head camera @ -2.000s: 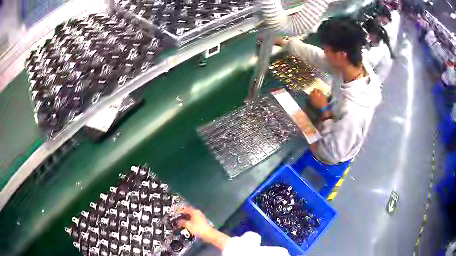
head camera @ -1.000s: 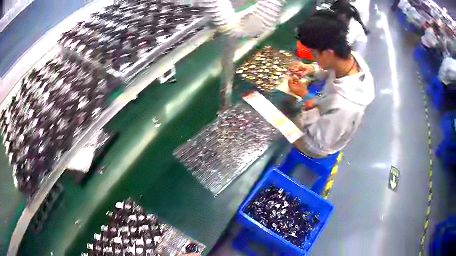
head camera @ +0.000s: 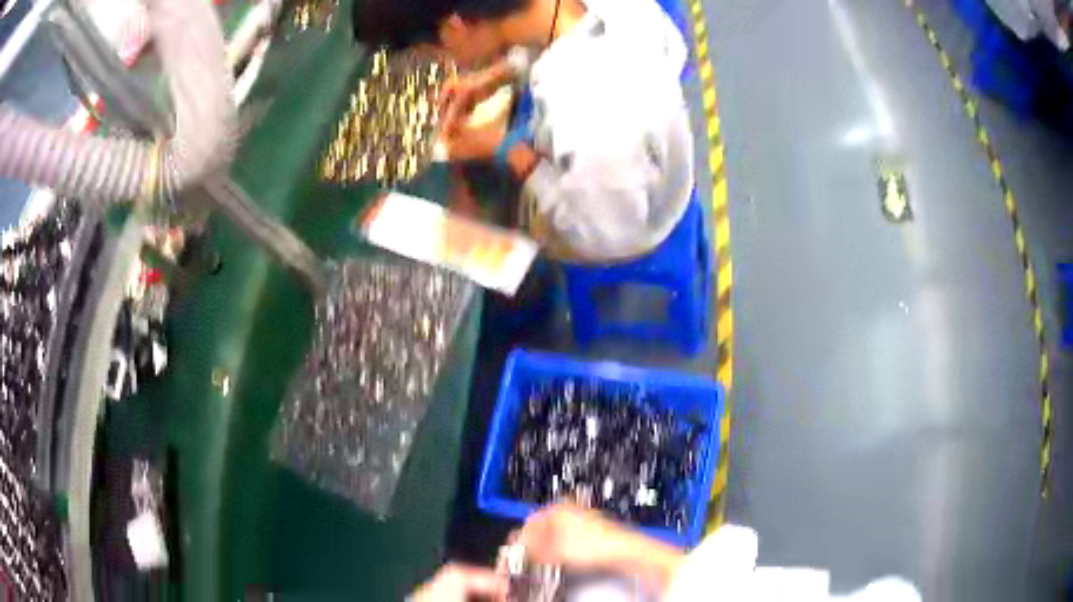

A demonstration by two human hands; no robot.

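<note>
My right hand [head camera: 594, 543] is at the bottom, over the near edge of the blue parts bin [head camera: 499, 437]. Its fingers close on a small blurred cluster of black and silver eared bracket parts [head camera: 530, 579]. My left hand [head camera: 461, 583] shows only partly at the bottom edge, beside that cluster; its grip is blurred and cut off. The bin holds loose, jumbled black and silver parts [head camera: 594, 441]. The near blister tray of parts is out of view.
A silvery blister tray [head camera: 371, 376] lies on the green bench [head camera: 253, 470] left of the bin. Beyond it are a white-orange strip [head camera: 453, 243] and a tray of gold-coloured parts [head camera: 388, 118]. A person in white [head camera: 612, 141] sits on a blue stool [head camera: 641, 294]. A ribbed hose [head camera: 71, 153] hangs upper left.
The view has swung right, so the bench and trays moved left. My right hand has gone from the near tray to the bin's near edge, and my left hand has come into view.
</note>
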